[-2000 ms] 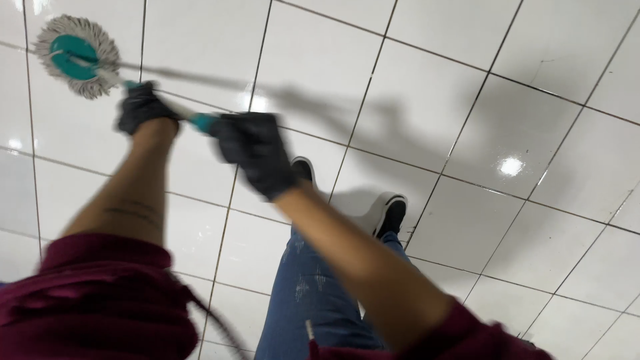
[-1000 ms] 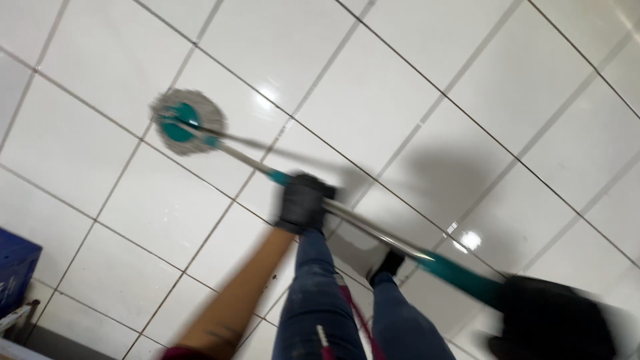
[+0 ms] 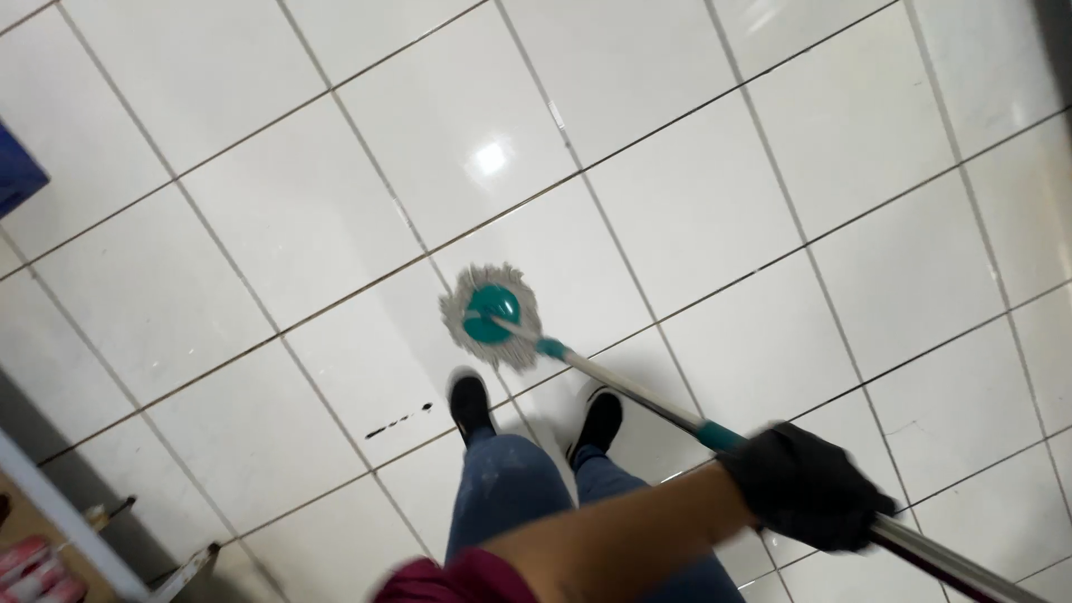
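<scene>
A round string mop head point(image 3: 492, 315) with grey strands and a teal plastic centre lies on the white tiled floor, just in front of my shoes. Its metal mop handle point(image 3: 636, 389), with teal joints, slants down to the lower right. My left hand point(image 3: 808, 487), in a black glove, is closed around the handle beyond the second teal joint. The handle runs on past it and out at the lower right edge. My right hand is outside the view.
My black shoes point(image 3: 471, 407) stand close behind the mop head. A blue object point(image 3: 18, 172) is at the left edge. At the lower left is a metal-edged shelf point(image 3: 67, 519) with red and white packages. Dark marks point(image 3: 399, 421) lie on a tile left of my shoes.
The mop head has come nearer to my feet. My left hand has moved right with the handle, and my right hand has left the view. The view has turned.
</scene>
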